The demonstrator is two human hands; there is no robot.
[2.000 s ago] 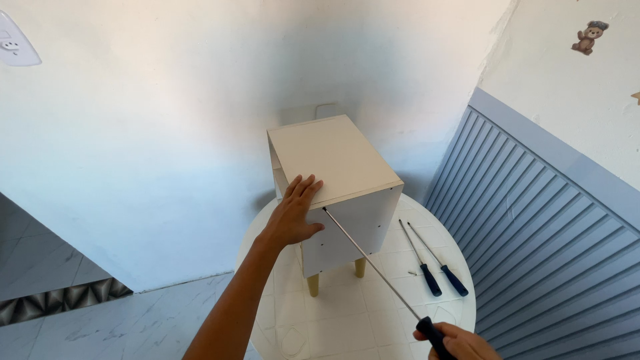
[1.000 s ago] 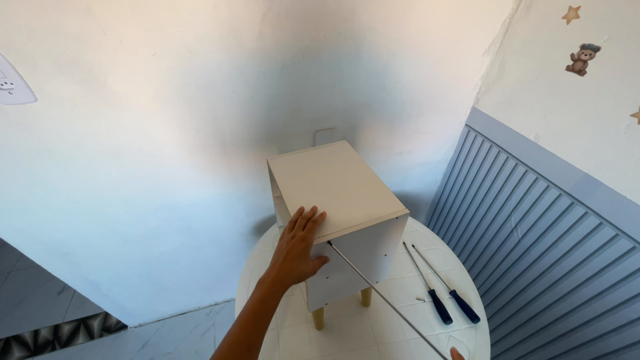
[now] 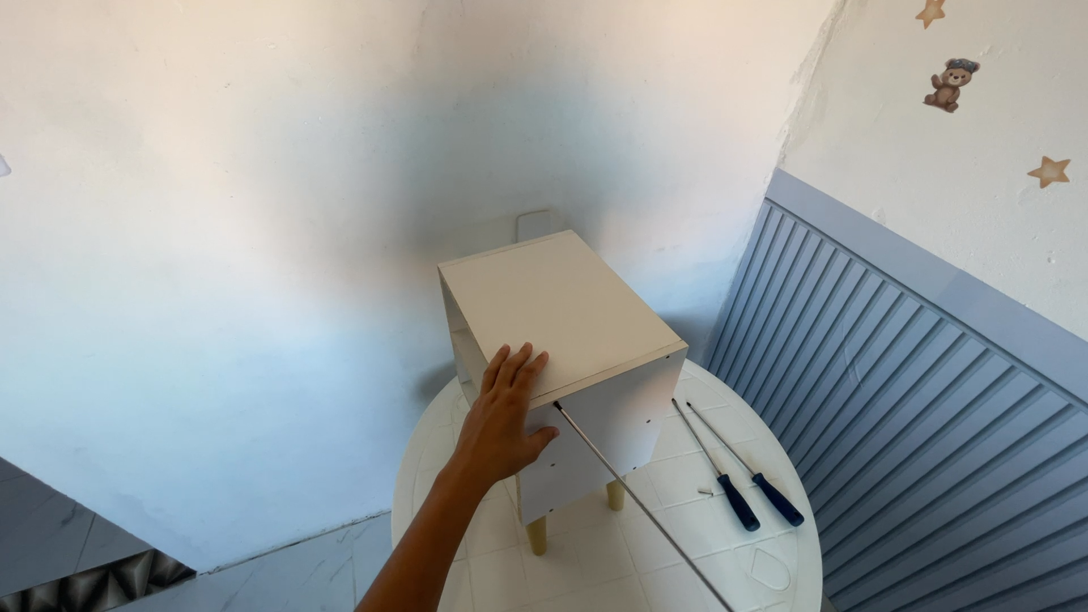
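A small white cabinet (image 3: 565, 310) with light wooden legs stands on a round white plastic table (image 3: 765, 459). My left hand (image 3: 501, 425) rests on its near left corner, fingers on the top panel and thumb against the side panel. The long metal shaft of a screwdriver (image 3: 642, 507) meets the side panel at a hole just under the top edge. Its handle lies below the view, and my right hand is out of sight. Two screwdrivers with dark blue handles (image 3: 738, 503) (image 3: 778, 500) lie side by side on the table.
A small fastener or dowel (image 3: 705, 492) lies left of the two screwdrivers. Behind the cabinet is a white wall with a cover plate (image 3: 534, 225). Blue-grey slatted panelling (image 3: 918, 408) closes off the right side, close to the table.
My right hand, seen on the screwdriver's handle two seconds ago, has left the bottom of the view as the view tilted up. My left hand stays on the cabinet's corner.
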